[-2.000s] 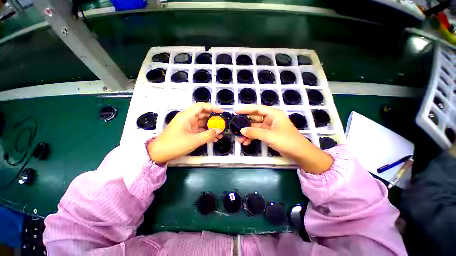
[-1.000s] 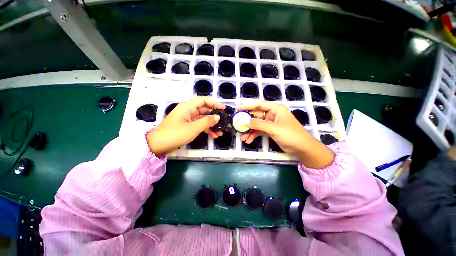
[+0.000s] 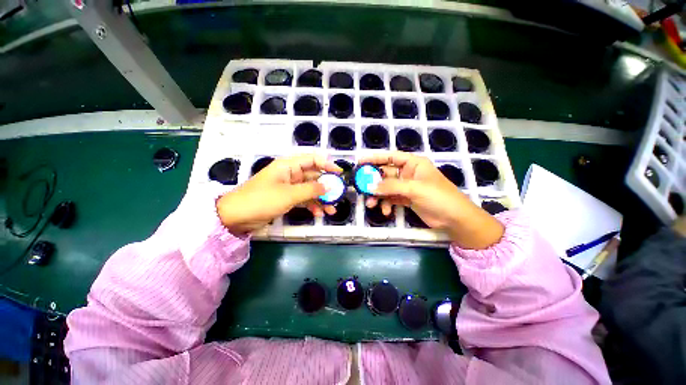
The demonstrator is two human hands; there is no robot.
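Observation:
My left hand [image 3: 282, 194] holds a round black unit [image 3: 331, 188] between thumb and fingers; its face shines white and pale blue. My right hand [image 3: 421, 194] holds a second round unit [image 3: 368, 180] close beside it; its face shines bright blue. Both are held over the lower middle of a white tray [image 3: 248, 139] with a grid of pockets, mostly filled with black units. Two pockets at the left of the third row look white. My hands hide part of the lower rows.
Several black discs [image 3: 383, 297] lie in a row between my forearms. A lone disc [image 3: 166, 158] and a cable [image 3: 31, 203] lie left. White paper [image 3: 564, 210] with pens [image 3: 592, 245] lies right, beside a dark sleeve [image 3: 651, 301] and second tray [image 3: 653, 150]. A metal post [image 3: 135, 60] stands upper left.
Both hands still hold their units at nearly the same place. The faces have turned: the left went from yellow to dark to white-blue, the right from dark to white to blue. The view shifted slightly.

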